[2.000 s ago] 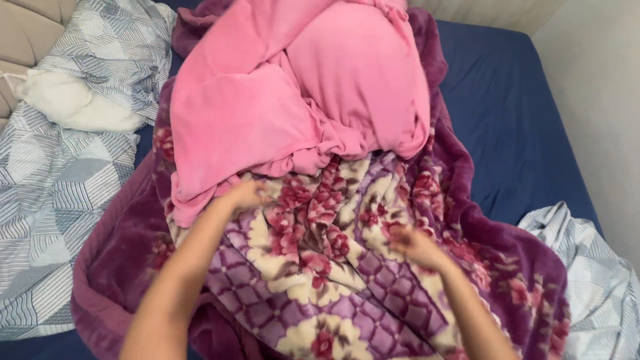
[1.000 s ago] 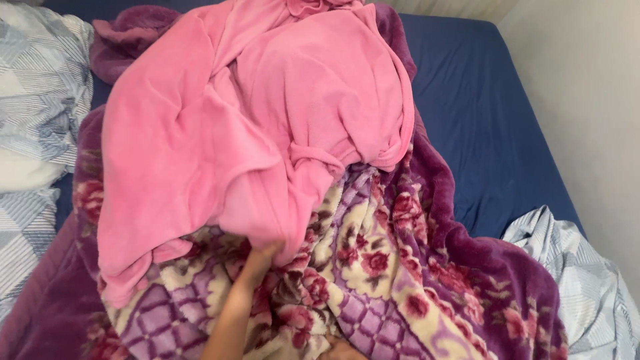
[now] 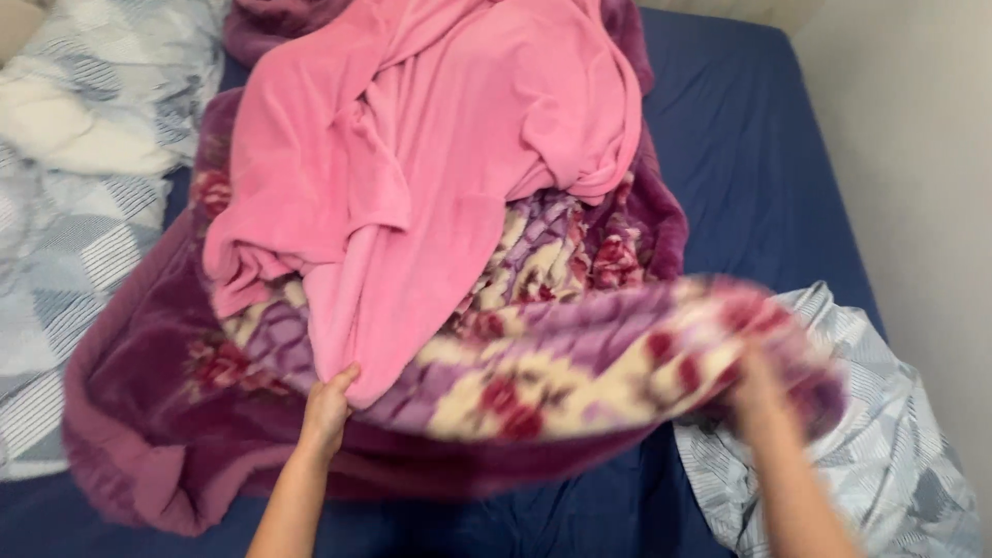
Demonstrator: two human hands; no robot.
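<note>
My left hand (image 3: 329, 403) grips the lower corner of a pink fleece blanket (image 3: 442, 139), which is drawn down to a point. At the right, my right hand (image 3: 756, 384), blurred, is on the lifted edge of a purple plush blanket (image 3: 132, 364) with roses and a lattice pattern; its fingers seem closed on the cloth. Part of the patterned blanket (image 3: 496, 387) stretches in a raised fold between my hands. The pink blanket lies bunched on top of the purple one and hides its middle.
A dark blue fitted sheet (image 3: 744, 155) covers the mattress. Blue-and-white patterned bedding (image 3: 77, 232) lies at the left, with a white cloth (image 3: 70, 132) on it. More patterned bedding (image 3: 876, 403) lies at the lower right. A pale wall (image 3: 914, 155) borders the right side.
The pink blanket's near part has been pulled down into a point at my left hand. My right hand has moved to the right, and the floral blanket's near edge has been lifted and swung up.
</note>
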